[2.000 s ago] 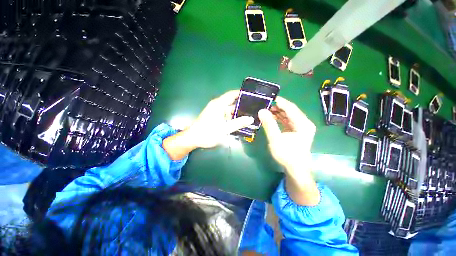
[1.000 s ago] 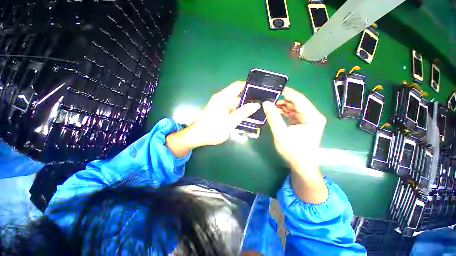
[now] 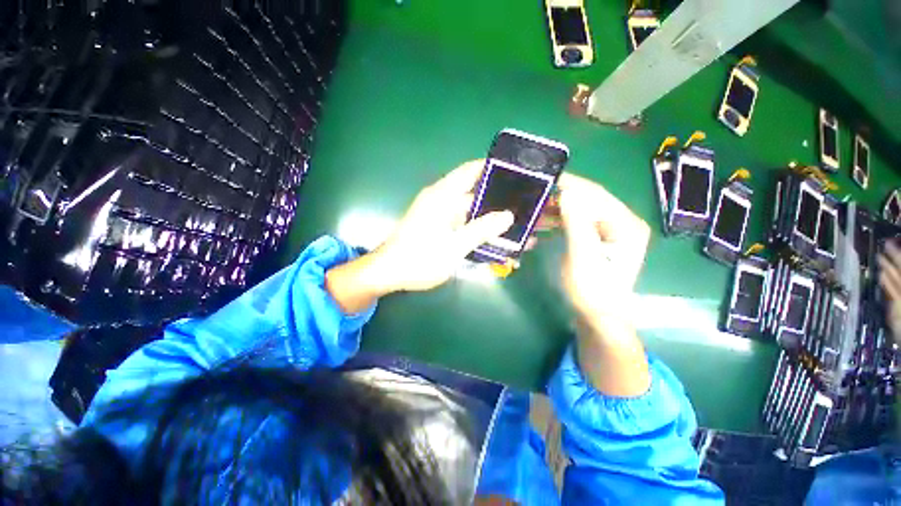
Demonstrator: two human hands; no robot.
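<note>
A dark display module with a pale border around its screen is held above the green mat, tilted, with an orange tab at its lower end. My left hand grips it from the left, the thumb lying on the lower part of the screen. My right hand is at the module's right edge, fingers bent, the thumb off the screen. Its fingertips are partly hidden near the edge, so I cannot tell whether they touch or hold anything.
Glossy black blister trays fill the left. A pale metal post rises from the green mat. Loose framed modules lie along the far side. Stacked modules stand at the right beside a clear strip. Another person's hand shows at the right edge.
My right thumb has come off the screen and the right hand has shifted to the module's right edge. My left hand still holds the module. Another person's hand has appeared at the right.
</note>
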